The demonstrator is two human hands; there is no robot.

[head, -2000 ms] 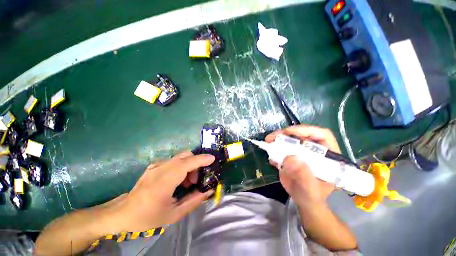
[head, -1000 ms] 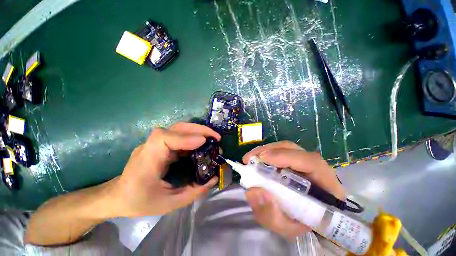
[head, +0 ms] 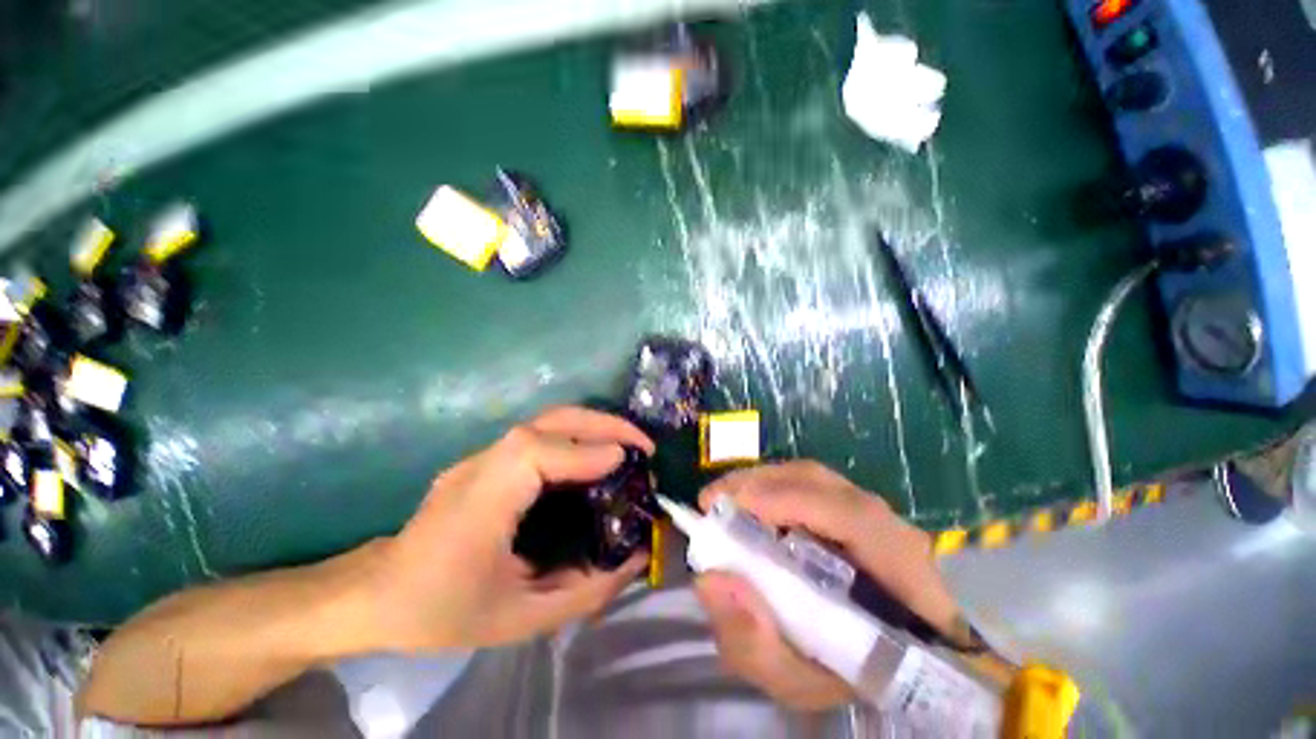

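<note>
My left hand (head: 498, 541) holds a black device half-assembly (head: 618, 508) between thumb and fingers near the bench's front edge. A yellow-edged battery (head: 660, 553) shows at its right side. My right hand (head: 830, 563) grips the white dispensing syringe (head: 801, 606) like a pen. Its tip points left at the right side of the held device; whether it touches is too blurred to tell. Another device half-assembly (head: 671, 381) lies just beyond my left hand, with its battery (head: 730, 436) to the right.
Slim black tweezers (head: 928, 325) and a crumpled white tissue (head: 892, 90) lie beyond my right hand. Two devices lie farther back, one at centre (head: 528, 228), one near the rail (head: 693, 75). Several devices (head: 90, 311) cluster at left. A blue controller (head: 1201, 217) with a clear hose (head: 1100, 390) stands at right.
Since two seconds ago, my left hand has lifted one device off the bench and the syringe tip has come to it. Since one second ago, the hands keep that pose; mainly the camera view has shifted.
</note>
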